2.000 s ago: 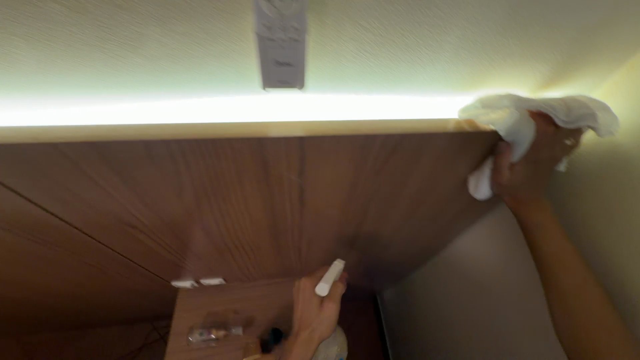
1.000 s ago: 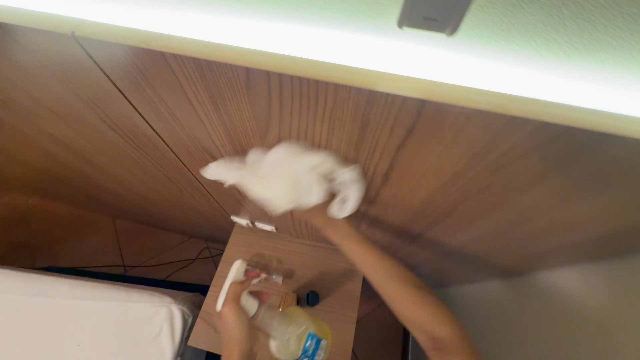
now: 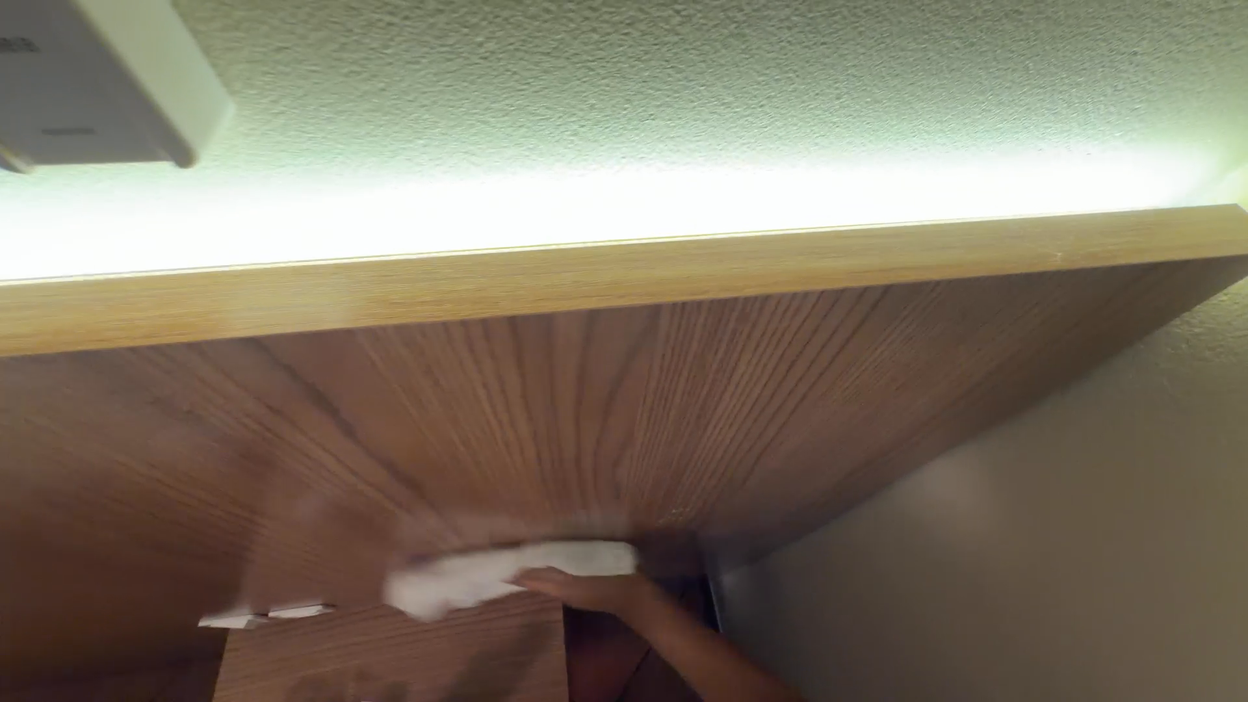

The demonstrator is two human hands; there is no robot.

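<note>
My right hand (image 3: 590,588) grips a white cloth (image 3: 468,582), slightly blurred, low on the wood-grain panel (image 3: 585,419), just above the back of a small wooden table (image 3: 409,653). The cloth lies against the panel's lower part, close to the table's right rear corner. My left hand is out of view, and so is the spray bottle.
Along the panel's top runs a light wooden edge (image 3: 546,283) with a bright light strip behind it. A grey wall-mounted device (image 3: 107,88) is at upper left. White fittings (image 3: 263,616) sit behind the table. A plain wall (image 3: 975,546) borders the right side.
My right hand has moved the cloth down and right along the panel. My left hand and the spray bottle, over the table one second ago, have left the view. The view has shifted too.
</note>
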